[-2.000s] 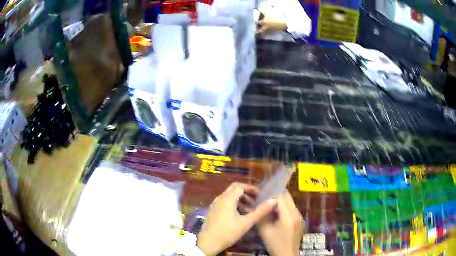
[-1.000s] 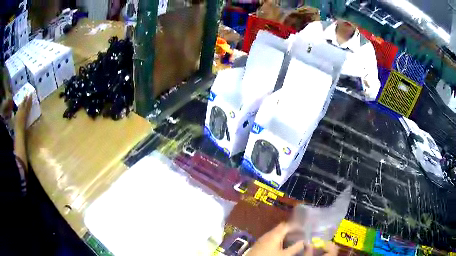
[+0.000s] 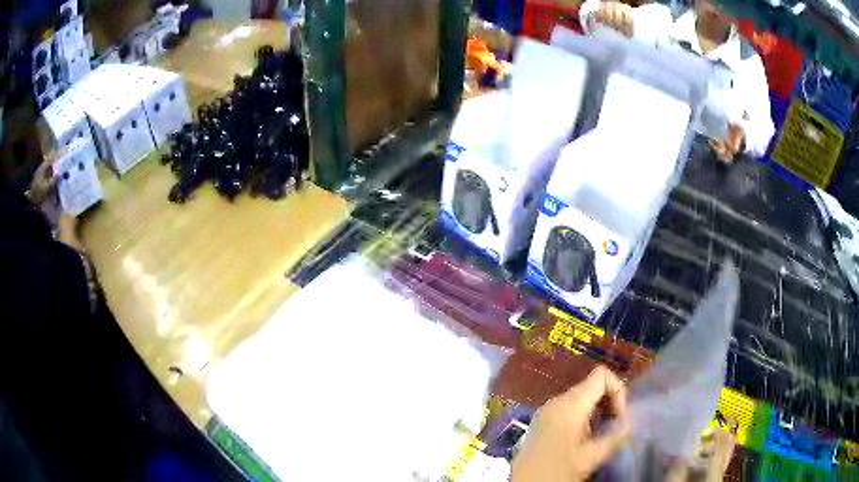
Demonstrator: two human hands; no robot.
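Note:
My left hand [image 3: 575, 428] is at the bottom, right of the middle, with its fingers closed on the edge of a poly bag [image 3: 683, 377]. The bag is thin, milky and limp, with one corner standing up. My right hand [image 3: 718, 454] is at the bag's right side, partly hidden by it and cut off by the lower edge; its fingers are blurred. A stack of poly bags [image 3: 348, 377] lies bright white left of my hands. Open retail boxes [image 3: 575, 254] stand in rows ahead of my hands, long flaps up, each with a black device printed on the front.
On the tan bench [image 3: 235, 273] at left are closed retail boxes [image 3: 122, 122] and a black heap of cables [image 3: 245, 132]. A person's hand holds a small box [image 3: 77, 177]. A green post [image 3: 325, 94] rises behind. Another person [image 3: 744, 85] is opposite, near a yellow crate [image 3: 808, 141].
The view has swung left, so boxes and stack appear further right. The bag is raised and spread wider between my hands. The neighbour's small box now shows more fully.

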